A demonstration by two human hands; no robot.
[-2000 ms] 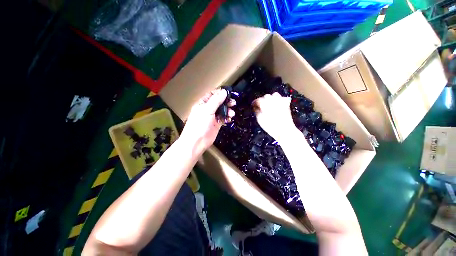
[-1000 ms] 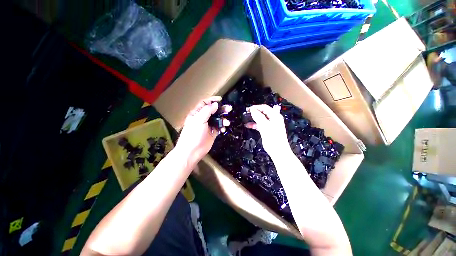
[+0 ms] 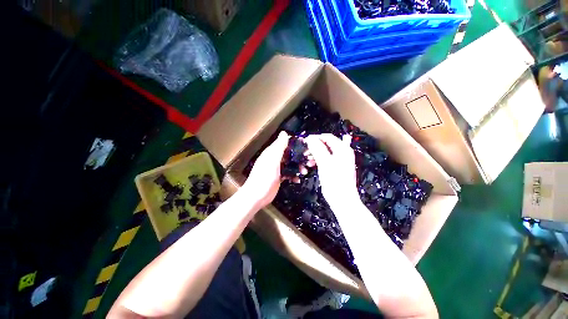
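An open cardboard box point(image 3: 265, 109) stands in front of me, full of small glossy black plastic parts point(image 3: 380, 199). My left hand point(image 3: 277, 165) is above the heap and holds black parts in its curled fingers. My right hand point(image 3: 333, 156) is just to its right, fingers bent down close to the left hand's parts; whether it grips one is hidden by the hand itself. A yellow tray point(image 3: 149, 199) with a scatter of black parts sits left of the box, partly behind my left arm.
Blue crates point(image 3: 373, 37) holding black parts stand beyond the box. A second cardboard box point(image 3: 451, 112) is at right, a smaller box point(image 3: 548, 190) farther right. A crumpled clear bag point(image 3: 171, 53) lies at upper left. A large black surface point(image 3: 56, 156) fills the left side.
My hands have come together over the heap. My left hand has turned and moved right, with black parts in it. The right hand stays near the same spot.
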